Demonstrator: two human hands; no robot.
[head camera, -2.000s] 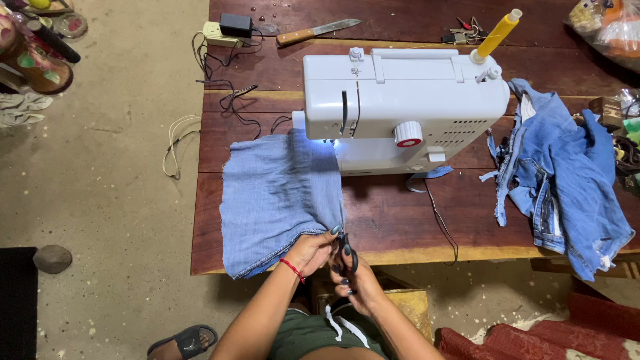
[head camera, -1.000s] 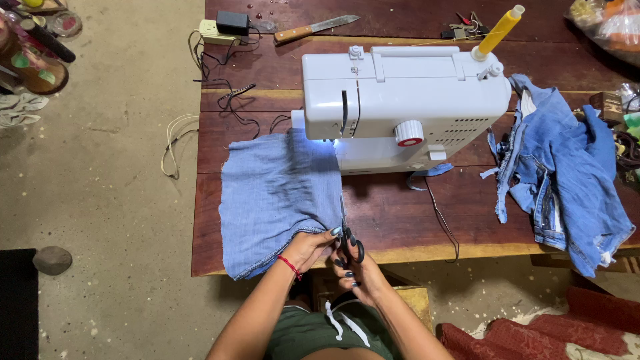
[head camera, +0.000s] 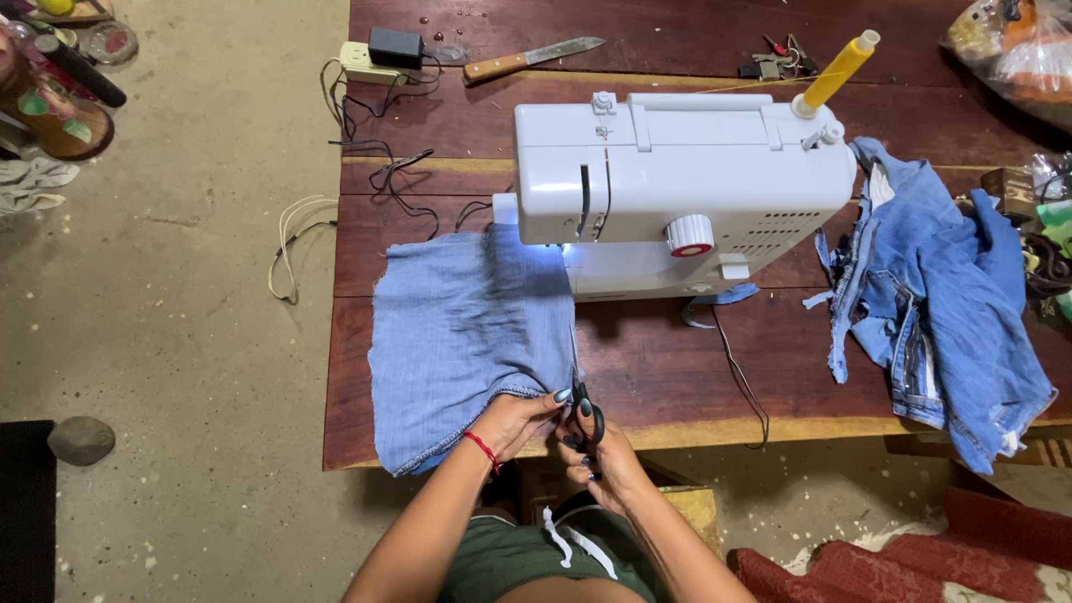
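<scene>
A blue denim panel (head camera: 469, 310) lies at the table's front left, its upper right part beneath the head of a white sewing machine (head camera: 670, 167), whose lamp is lit. My left hand (head camera: 519, 423) pinches the panel's lower right edge near a stitched seam. Black-handled scissors (head camera: 590, 419) are in my right hand (head camera: 605, 461), right beside the left one. Their blades point away from me along the panel's right edge; whether they are parted cannot be told. Yellow thread runs from a spool (head camera: 837, 74) on the machine.
A cut denim garment (head camera: 963, 251) lies right of the machine. Behind are a wooden-handled knife (head camera: 528, 60), keys (head camera: 779, 60), a power adapter (head camera: 395, 48) with black cords, and a filled plastic bag (head camera: 1017, 63). A denim scrap (head camera: 727, 295) lies by the machine's base.
</scene>
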